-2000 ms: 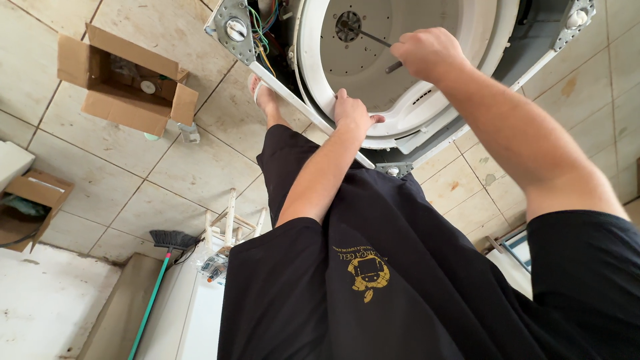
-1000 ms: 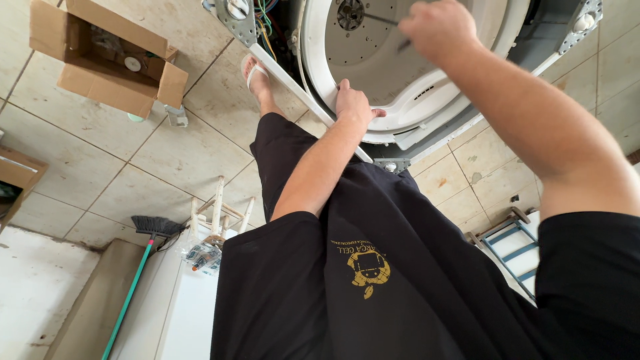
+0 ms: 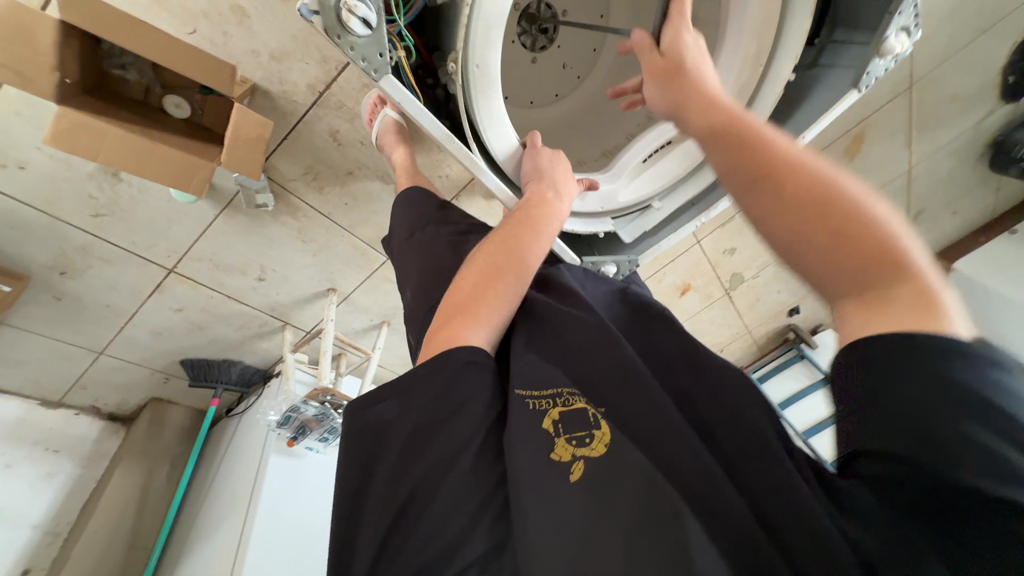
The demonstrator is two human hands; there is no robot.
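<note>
An opened top-loading washing machine stands before me, its white tub rim (image 3: 492, 104) and perforated drum (image 3: 596, 104) showing. A long metal tool (image 3: 592, 27), seemingly a socket wrench with a T-shaped or bent handle, reaches to the round hub (image 3: 538, 26) in the drum's bottom. Around the tool's near end is my right hand (image 3: 668, 72), with some fingers spread and the thumb side against the handle. My left hand (image 3: 550, 170) grips the near rim of the tub, thumb pointing right. Colored wires (image 3: 400, 44) lie between tub and cabinet at the left.
An open cardboard box (image 3: 136, 132) with parts in it sits on the tiled floor at left. Below it are a broom (image 3: 216, 376) with a green handle and a wooden stool (image 3: 328, 340). A blue slatted frame (image 3: 800, 384) is at lower right. My sandaled foot (image 3: 388, 128) is beside the cabinet.
The tool's handle has turned about the hub, and my right hand has partly loosened its fingers, which were closed around it before. My left hand stays on the rim.
</note>
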